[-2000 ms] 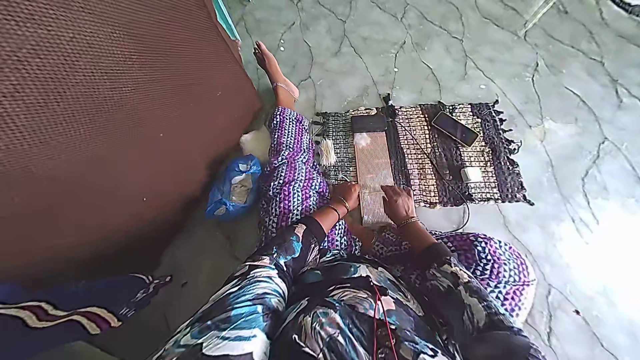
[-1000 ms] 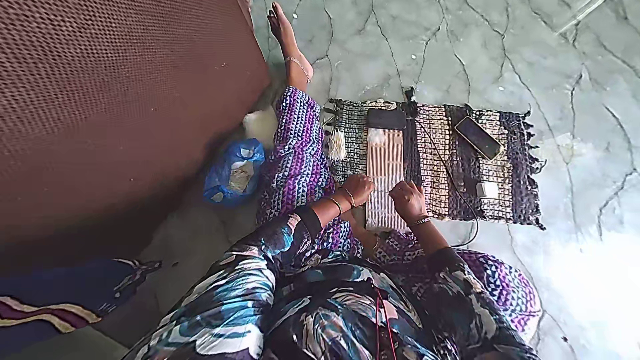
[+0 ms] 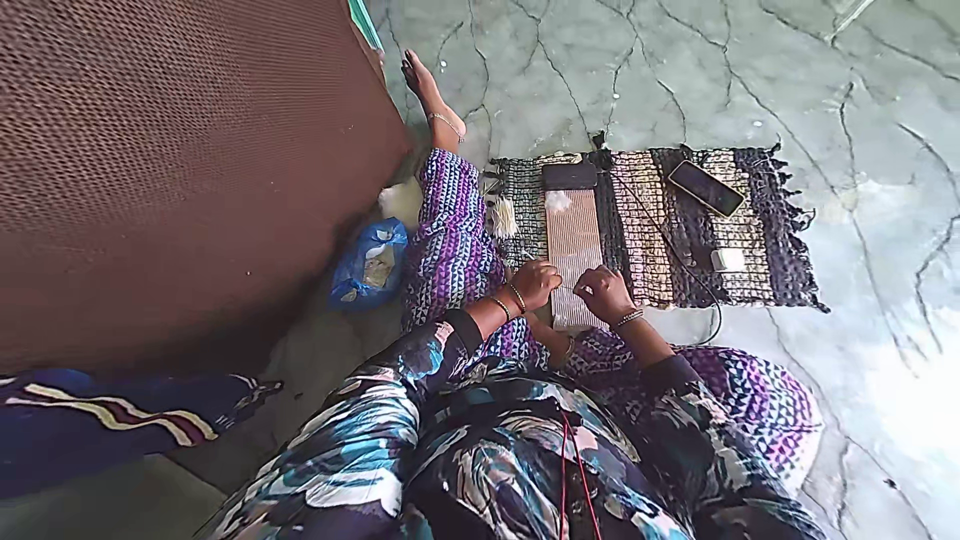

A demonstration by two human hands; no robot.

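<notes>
My left hand (image 3: 538,283) is curled over the left edge of a long striped board (image 3: 573,232) that lies on a woven mat. Across from it, my right hand (image 3: 604,292) hovers over the board's right side with its fingertips pinched. Whether anything thin is between the fingers of either hand is too small to tell. A tuft of white cotton (image 3: 556,200) rests on the board's upper part, just below a dark rectangular case (image 3: 568,176). To the left, a bundle of thin white sticks (image 3: 503,218) lies on the mat beside my leg.
The striped woven mat (image 3: 645,281) holds a smartphone (image 3: 706,188), a small white box (image 3: 727,260) and a black cable (image 3: 670,244). A blue plastic bag (image 3: 369,264) sits left of my outstretched leg, near a brown textured surface (image 3: 187,180). Dark blue cloth (image 3: 97,420) lies at lower left.
Two seconds ago both hands were down at the board's lower part, close to its sides; now they are raised closer together. The white tuft on the board shows more plainly now.
</notes>
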